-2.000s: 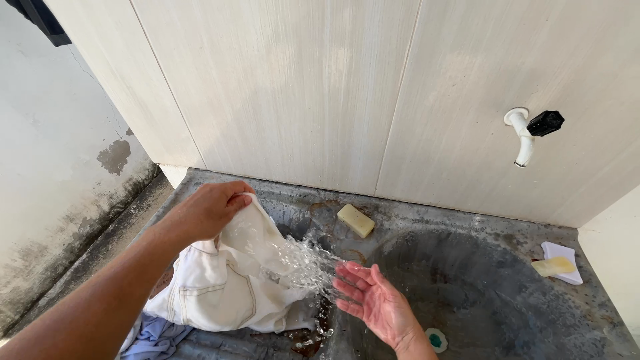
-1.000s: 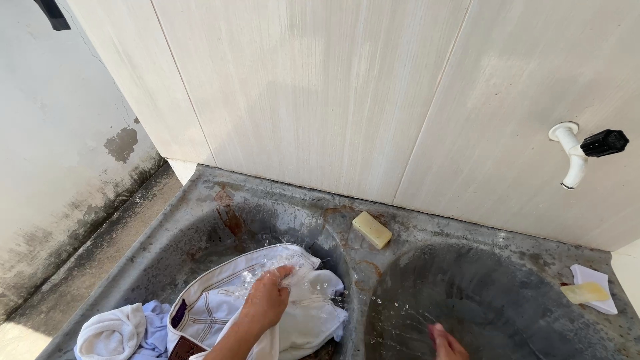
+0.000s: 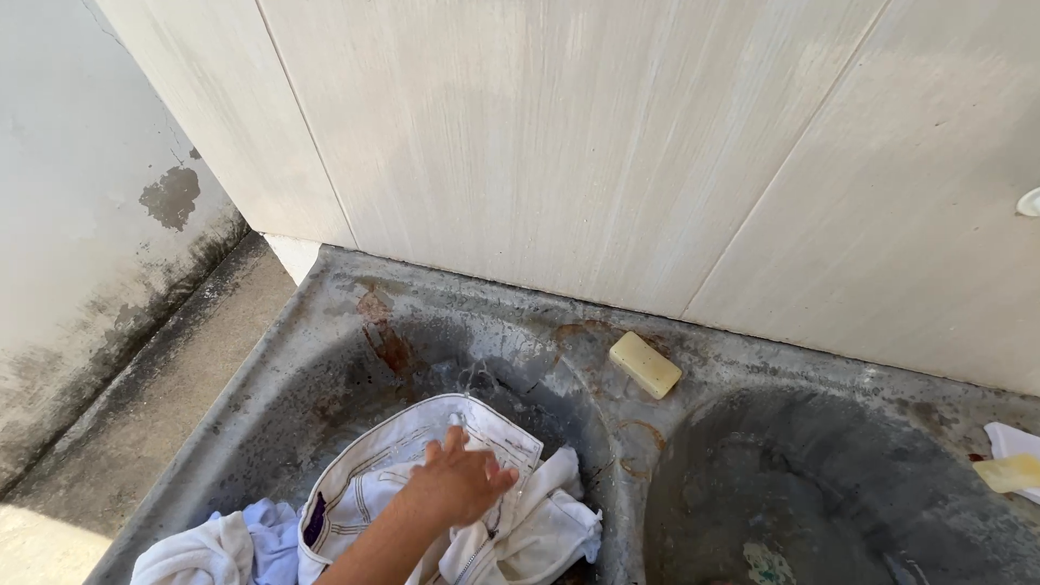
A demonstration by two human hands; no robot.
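My left hand [image 3: 459, 479] reaches in from the bottom with its back up and fingers spread, over wet white trousers [image 3: 390, 451] with brown stitching and a zip. The fingers appear to touch the fabric without gripping it. The trousers lie bunched in the left basin [image 3: 301, 414] of a grey double wash sink, waistband upward, a little water splashing at their far edge. Left of them are a rolled white cloth [image 3: 199, 556] and a light blue cloth [image 3: 275, 536]. My right hand is out of view.
A yellowish soap bar [image 3: 646, 365] sits on the ledge between the basins. The right basin [image 3: 780, 479] holds some water. At the far right lies another soap piece [image 3: 1007, 473] on a white item [image 3: 1011, 443]. A panelled wall [image 3: 520, 146] rises behind the sink.
My left hand has gone from gripping the raised trousers to lying spread over them in the left basin. My right hand, earlier splashing water, has left the view. The view has shifted left.
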